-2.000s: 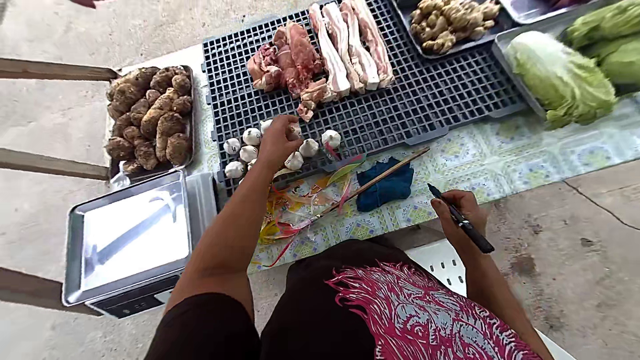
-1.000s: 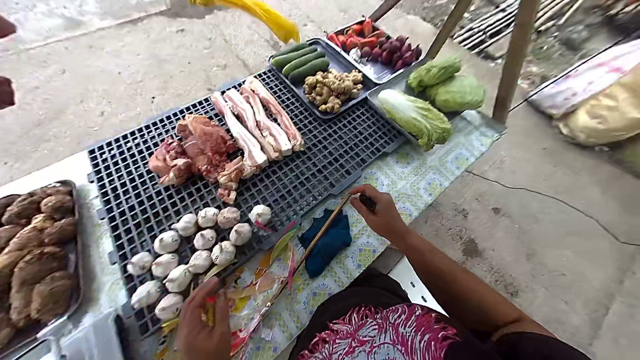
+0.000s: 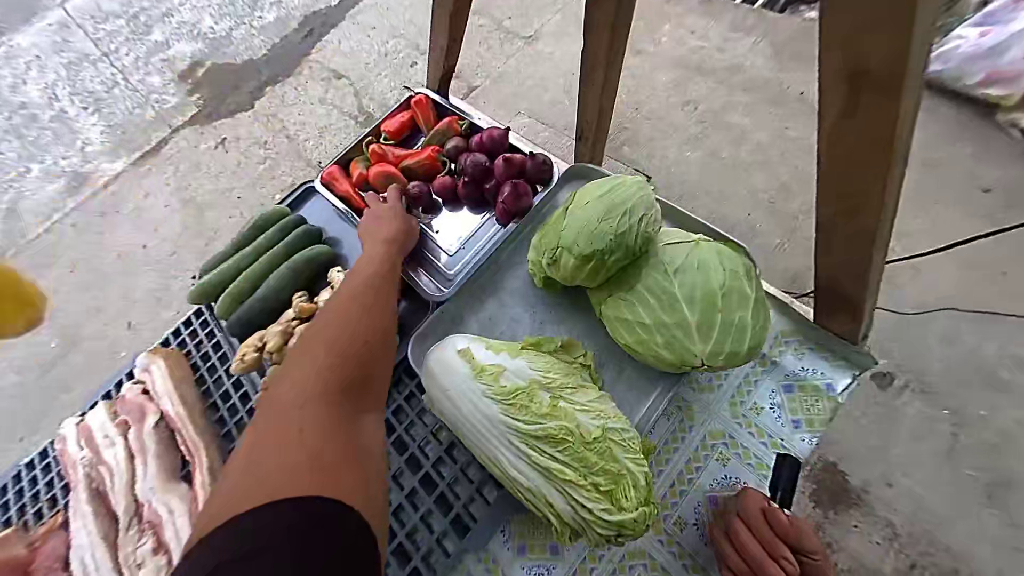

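Observation:
My left hand [image 3: 387, 226] reaches into the metal tray [image 3: 436, 276] at the near edge of the red peppers [image 3: 388, 154] and red onions [image 3: 490, 170]. Its fingertips are hidden among them, so a grip cannot be made out. My right hand [image 3: 766, 534] is closed around a black marker [image 3: 785, 480] at the lower right, over the patterned table cover. Cucumbers [image 3: 272, 256] and ginger root [image 3: 276, 340] lie to the left of my left forearm. Two green cabbages [image 3: 680, 300] and a napa cabbage [image 3: 544, 436] rest on another metal tray [image 3: 480, 320] between my hands.
Strips of pork belly [image 3: 136, 456] lie on the black plastic grate [image 3: 436, 472] at the lower left. Wooden posts [image 3: 868, 160] stand beyond the table's far edge. The patterned table cover [image 3: 744, 416] ends at the right, above concrete floor. A yellow thing shows at the left edge.
My left hand has moved from beside the garlic bulbs to the tray of peppers and onions. The view has swung right. My right hand keeps the marker; the stick seen near it earlier is out of view.

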